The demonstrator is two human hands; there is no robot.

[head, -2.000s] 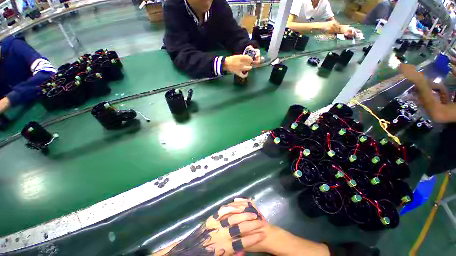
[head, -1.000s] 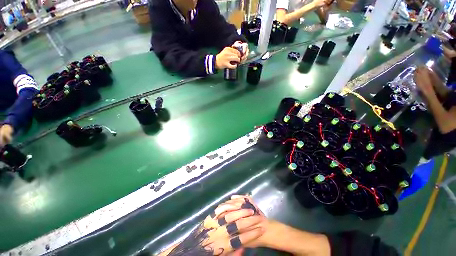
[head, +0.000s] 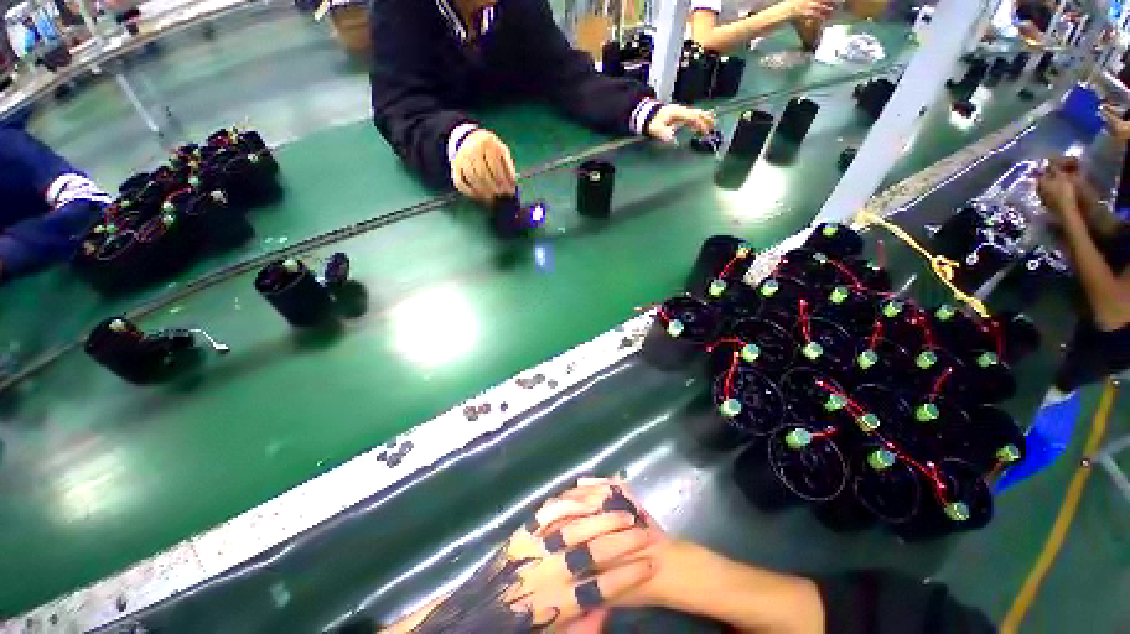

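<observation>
My left hand (head: pixel 576 560), with dark marks on its back and black bands on the fingers, lies folded over my right hand (head: pixel 663 564) at the bottom centre. No part shows in them; my right fingers are mostly hidden. Right of my hands stands a packed cluster of black housings (head: pixel 812 461) with red lead wires and green connectors on top.
A white rail (head: pixel 291 502) with small dark discs (head: pixel 397 451) edges the green belt (head: pixel 372 384). Single housings (head: pixel 295 292) stand on the belt. A worker opposite handles a lit unit (head: pixel 527 216). A slanting post (head: pixel 898 124), a yellow cord (head: pixel 942 269) and another person's hands (head: pixel 1063 186) are at right.
My hands stay folded. The belt's single housings have shifted leftward in view. The worker opposite has parted their hands, and a blue-white light now shows by one of them.
</observation>
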